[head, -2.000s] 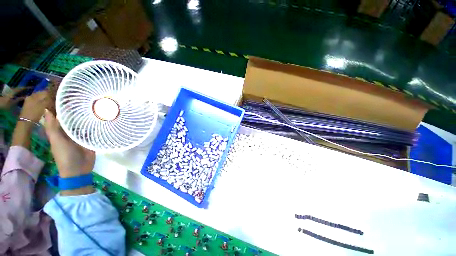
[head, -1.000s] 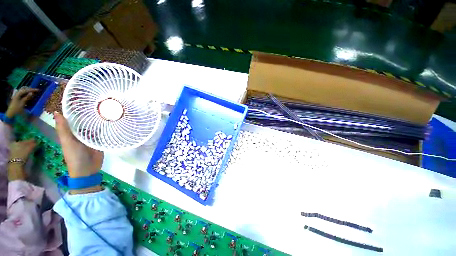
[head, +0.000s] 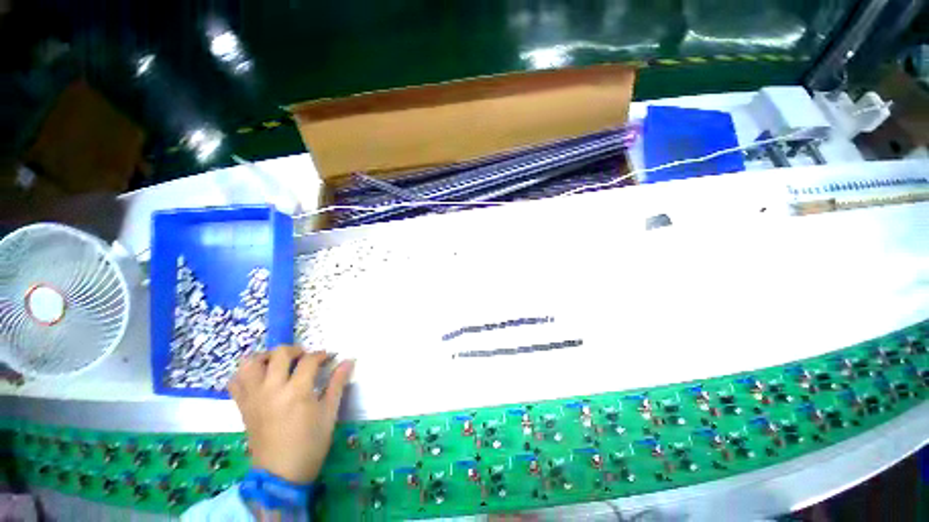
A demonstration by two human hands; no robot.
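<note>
My left hand [head: 289, 410], with a blue band at the wrist, is palm down at the near right corner of the blue bin [head: 283, 296]. Its fingers are bent and its thumb is spread to the right; no part shows in it. Small silvery-grey parts [head: 214, 342] are heaped in the bin. Green circuit board panels [head: 550, 449] with many small components run along the near bench edge, partly under my wrist. My right hand is not in view.
A white fan [head: 45, 304] stands left of the bin. Cream parts [head: 331, 275] lie right of it. Two black rows [head: 517, 349] lie mid-bench. Behind is a cardboard box [head: 469, 122] of dark rods; a taped strip [head: 866, 194] lies far right.
The view has swung right. My left hand has moved from beside the fan to the bin's near right corner. The neighbour's hands have left the view.
</note>
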